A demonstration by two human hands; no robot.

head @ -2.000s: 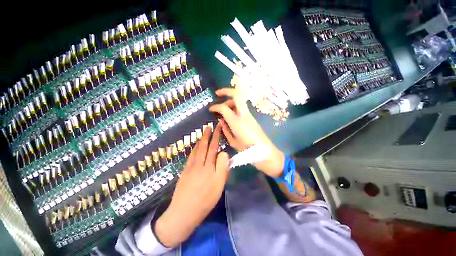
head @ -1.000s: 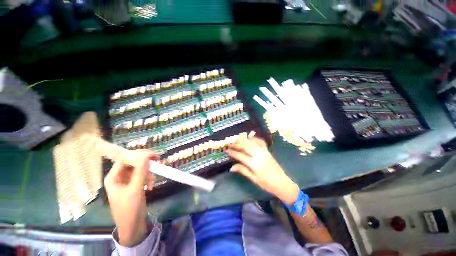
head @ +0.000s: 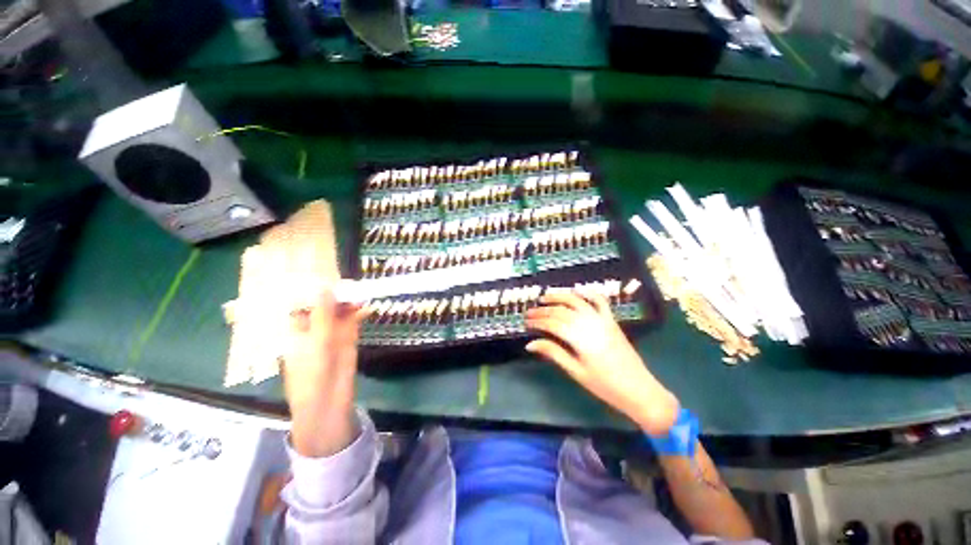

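Note:
My left hand point(head: 322, 367) pinches one end of a long white strip point(head: 442, 280), which reaches right across the tray of boards between its rows. The hand is beside the stack of tan toothed strips point(head: 290, 256). My right hand point(head: 598, 353) is over the right part of the nearest row of white-topped components point(head: 442, 310), fingers apart, with nothing seen in it; its fingertips are near the component tops. Green circuit boards point(head: 570, 253) stand in several rows in the black tray point(head: 367, 357).
White strips point(head: 735, 256) lie fanned right of the tray, with small tan scraps point(head: 697, 309) beside them. A second black tray point(head: 793, 245) is far right. A grey speaker-like box point(head: 176, 165) stands at left. A pale panel point(head: 176, 484) is below the bench edge.
The view has turned and levelled. My left hand has left the nearest row and holds a strip now stretching over the tray. My right hand has moved off the tray's right edge onto the nearest row.

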